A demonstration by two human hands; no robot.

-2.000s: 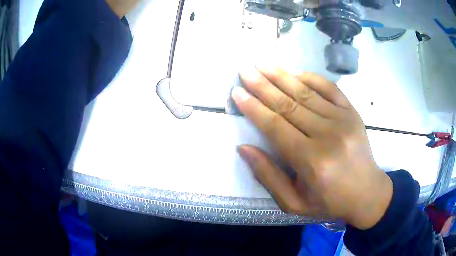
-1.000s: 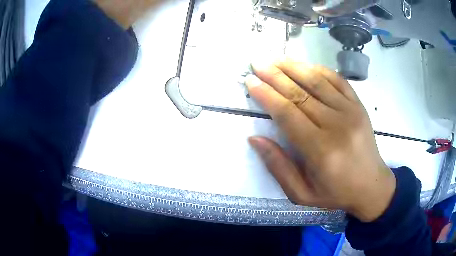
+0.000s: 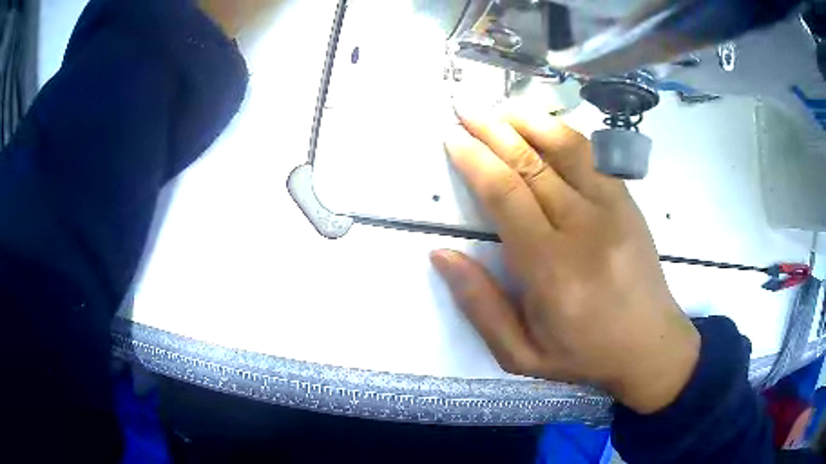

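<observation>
My right hand point(image 3: 571, 254) lies palm down over the white bed plate point(image 3: 389, 154), its fingertips just below the metal parts under the machine head point(image 3: 507, 45). Its thumb is spread apart from the fingers. No cloth shows clearly at the fingertips; glare washes out that spot, and anything under the palm is hidden. My left hand point(image 3: 237, 11) is mostly cut off by the top edge; only a blurred part near the wrist shows, so its fingers are hidden.
A grey knob point(image 3: 621, 152) with a spring hangs from the head. A pale bent corner piece point(image 3: 317, 204) sits at the plate corner. Red-handled snips point(image 3: 790, 275) lie at the right. A measuring tape point(image 3: 362, 394) runs along the front edge. Dark grey layers point(image 3: 16, 72) are at far left.
The small grey cloth piece seen earlier at my right fingertips no longer shows. My right fingertips are slightly further up toward the head. The view has shifted, and the head looks larger.
</observation>
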